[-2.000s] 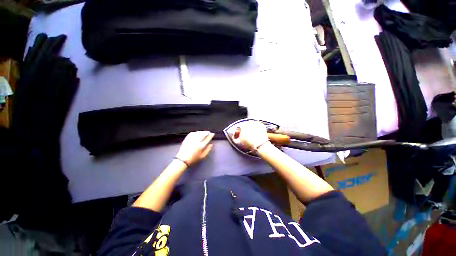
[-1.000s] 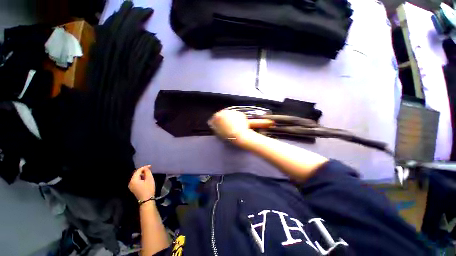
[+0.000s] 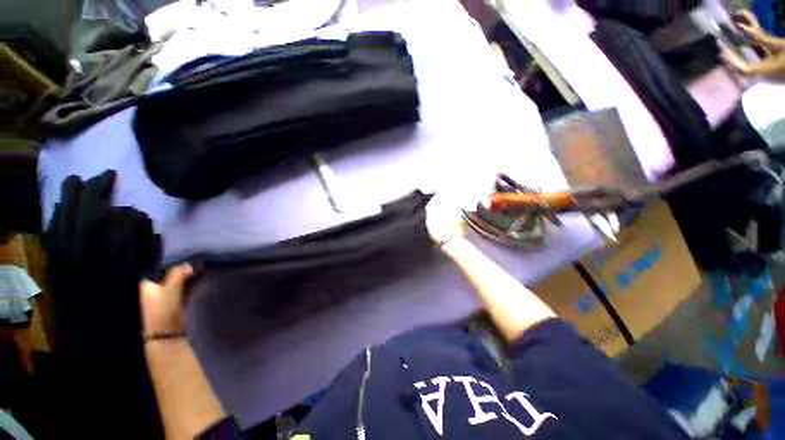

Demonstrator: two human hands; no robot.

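Observation:
A black garment piece lies lengthwise before me, blurred, with a small step at its right end. My left hand grips its left end. My right hand is at its right end, overexposed and blurred; its finger hold cannot be made out. The steam iron is just right of that hand, its orange handle uncovered. Its dark hose runs off to the right. A thick black pressed stack lies farther back on the lilac table cover.
An unpressed black pile hangs over the left table edge. A thin whitish strip lies before the stack. Grey cloth is at the far left. The iron rest and a cardboard box are at right. Another person's hands show top right.
My right hand has moved off the iron to the piece's right end. The iron stands farther right, off the piece. My left hand has come from the table's front edge to the piece's left end.

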